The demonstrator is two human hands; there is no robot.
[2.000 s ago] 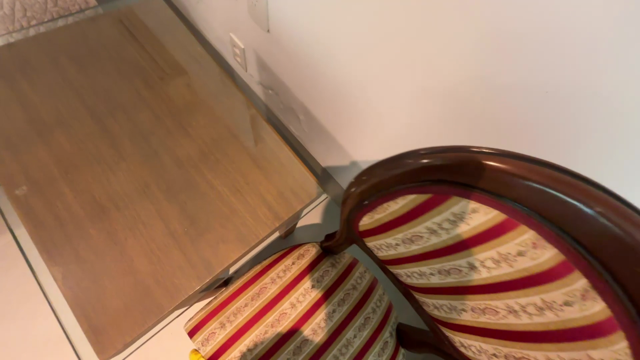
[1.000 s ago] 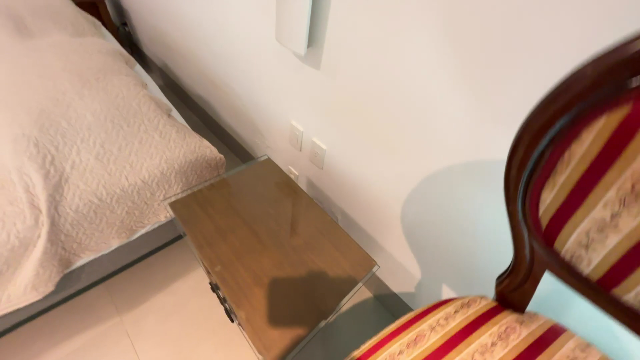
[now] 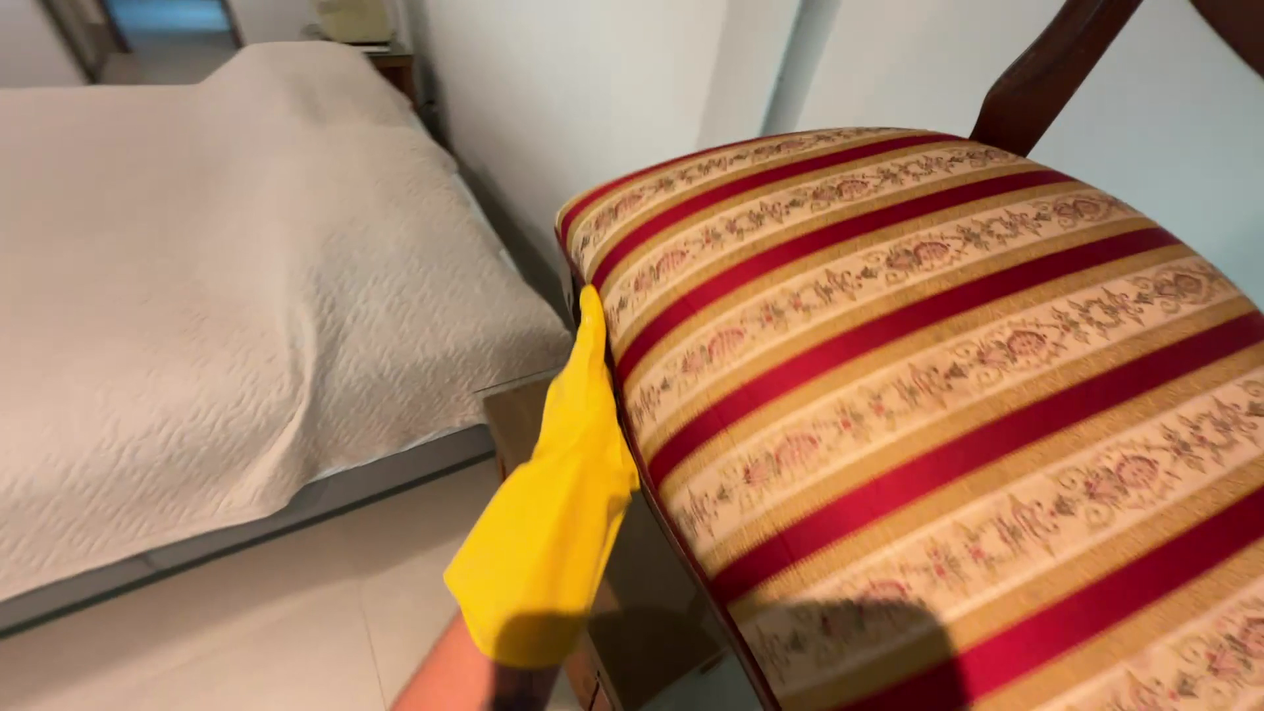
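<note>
My left hand [image 3: 578, 444], in a yellow rubber glove, lies against the left side of an upholstered wooden chair's seat [image 3: 889, 336]. It holds the seat's edge, with one finger pointing up along the rim and the other fingers mostly hidden. Red, gold and cream floral stripes cover the padded seat, which fills the right half of the view. Part of the dark wooden backrest frame [image 3: 1052, 74] shows at the top right. My right hand is out of view.
A wooden nightstand [image 3: 513, 420] stands partly hidden behind the glove and seat. Left of it is a bed with a beige quilted cover [image 3: 296, 296]. A white wall [image 3: 592, 89] rises behind the chair. Pale floor tiles [image 3: 326, 592] show below the bed.
The view has swung widely. My gloved left hand has come into sight at the seat's edge. The seat now overlaps the nightstand in view, where before the nightstand's top was largely exposed.
</note>
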